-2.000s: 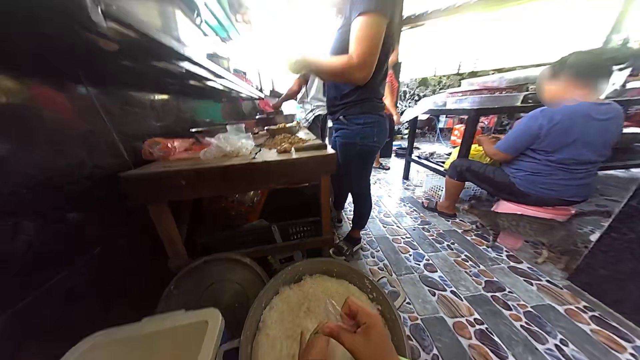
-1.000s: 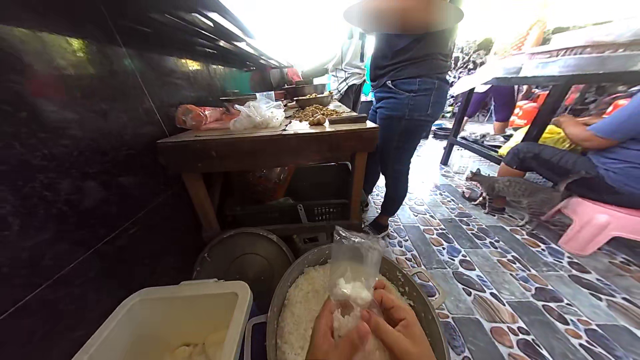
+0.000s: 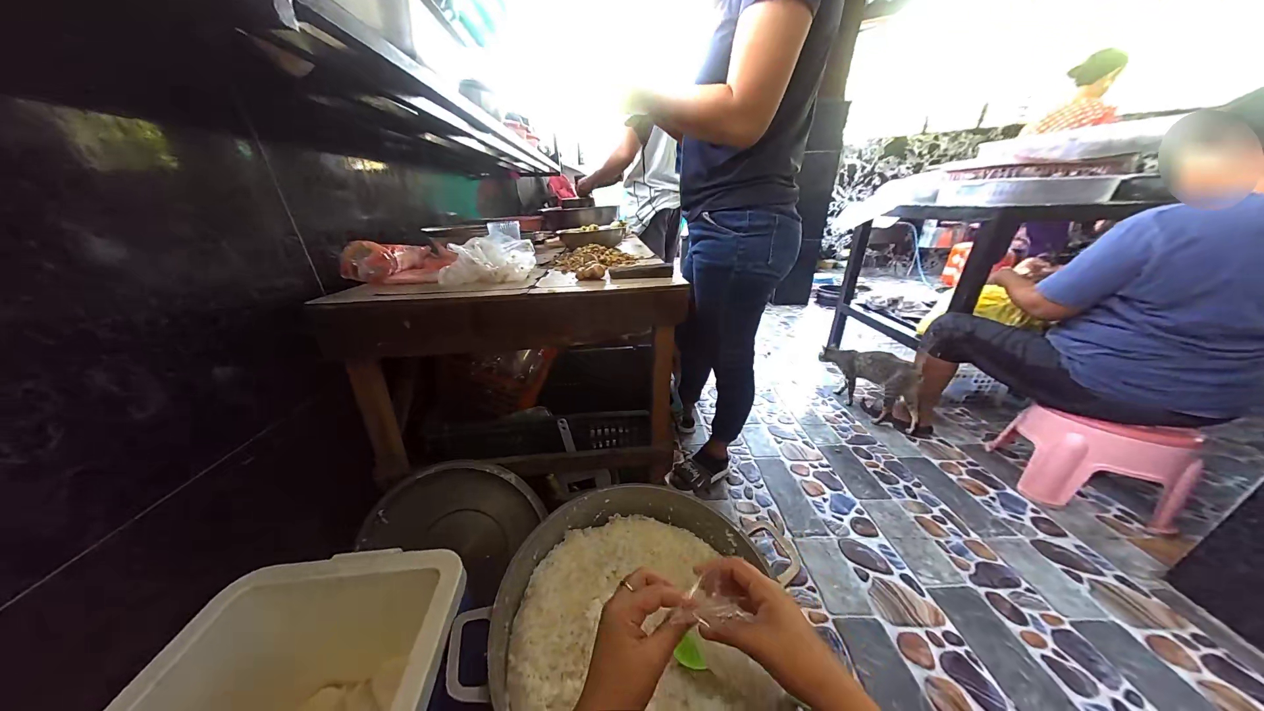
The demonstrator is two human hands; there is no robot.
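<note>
My left hand (image 3: 637, 632) and my right hand (image 3: 755, 612) meet over a large metal pot (image 3: 506, 592) of cooked white rice (image 3: 583, 573). Between them, the fingertips of both pinch a clear plastic bag (image 3: 719, 607); how full it is cannot be told. Part of a bright green utensil (image 3: 690, 652) shows on the rice just below the hands. To the left of the pot stands an open white plastic tub (image 3: 286, 592) with pale contents low inside. A round metal lid (image 3: 454, 518) lies behind the tub and pot.
A wooden table (image 3: 494, 316) beyond the pot holds plastic bags (image 3: 489, 259), chopped food (image 3: 592, 259) and bowls. One person in jeans (image 3: 741, 257) stands beside it. At right, another person (image 3: 1165, 306) sits on a pink stool (image 3: 1106, 454), near a grey cat (image 3: 879, 380).
One second ago the bag stood upright with a white lump in its lower part; now it is bunched between my fingers. The green utensil has come into sight.
</note>
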